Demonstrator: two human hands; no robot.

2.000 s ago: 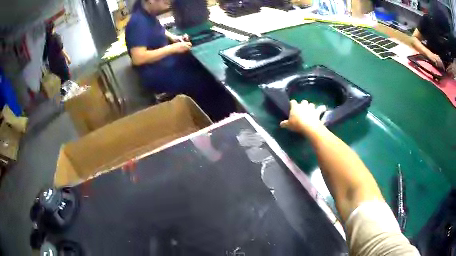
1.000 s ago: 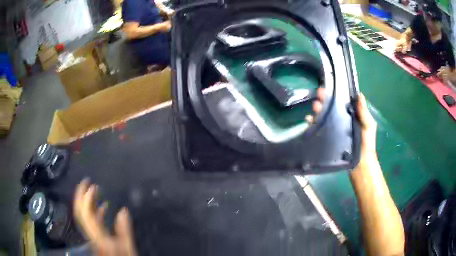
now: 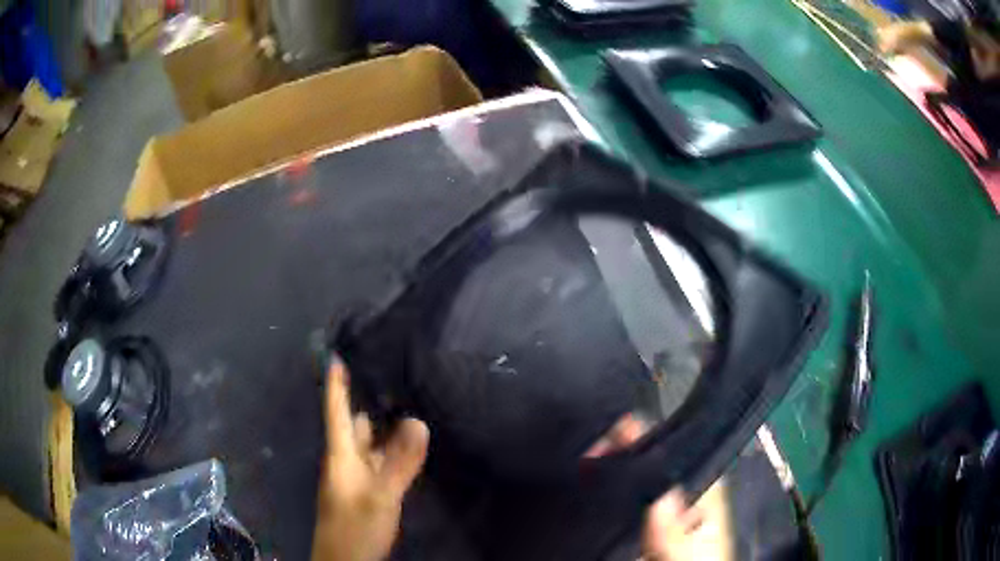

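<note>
A square black front panel (image 3: pixel 768 296) with a large round opening is tilted above the black-topped table, slightly blurred. My right hand (image 3: pixel 680 515) grips its near right edge, with fingertips showing through the opening. My left hand (image 3: pixel 367 471) is at the panel's left corner, fingers spread; the blur hides whether it grips the panel.
Speaker drivers (image 3: pixel 115 395) stand at the table's left edge, above a clear plastic bag (image 3: pixel 154 510). An open carton (image 3: pixel 318 115) is beyond the table (image 3: pixel 252 329). Another panel (image 3: pixel 669 115) and the electric screwdriver (image 3: pixel 858 362) lie on the green bench (image 3: pixel 877 186).
My right hand picked up a panel from the green bench, raised it upright, then lowered and turned it over the black table. My left hand has come up to its left corner.
</note>
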